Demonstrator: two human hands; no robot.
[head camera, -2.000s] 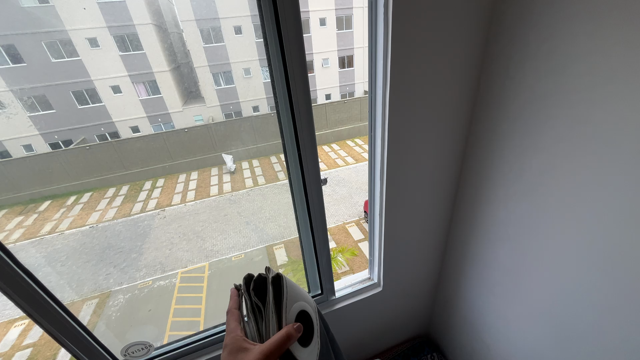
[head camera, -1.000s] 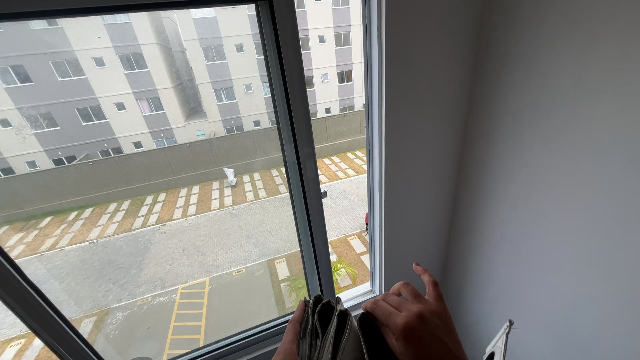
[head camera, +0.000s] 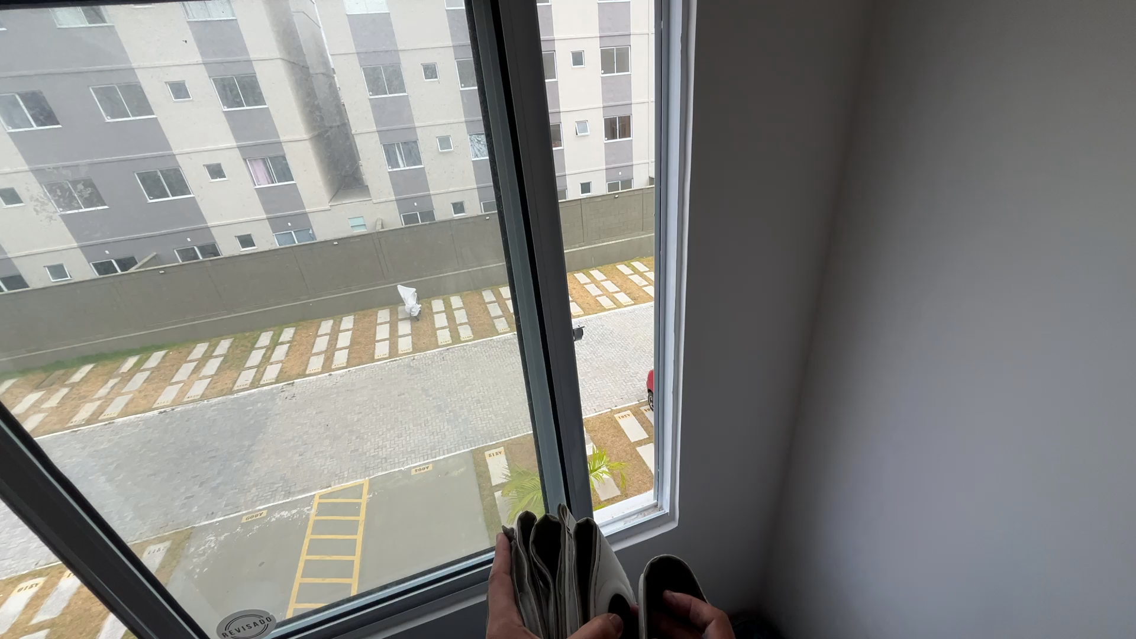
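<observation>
At the bottom centre, my left hand (head camera: 508, 586) grips a thick bundle of folded grey fabric (head camera: 568, 568), its folds standing upright with the fingers on the left side and the thumb in front. My right hand (head camera: 697, 614) is at the right of the bundle, its fingers on a separate rounded fold (head camera: 667, 581) of what looks like the same material. A gap shows between this fold and the bundle. Dark round patches mark the fabric near the thumb. The lower parts of both hands are cut off by the frame's edge.
A sliding window with a dark frame (head camera: 532, 266) stands just beyond the hands, its sill (head camera: 639, 530) close to the bundle. The right part shows no dark sash. A grey wall (head camera: 967, 355) meets the window wall at a corner on the right. Outside are paving and apartment buildings.
My right hand, raised with a finger up beside the bundle one second ago, is now lower and on the separate fold. That fold now stands apart to the right of the bundle.
</observation>
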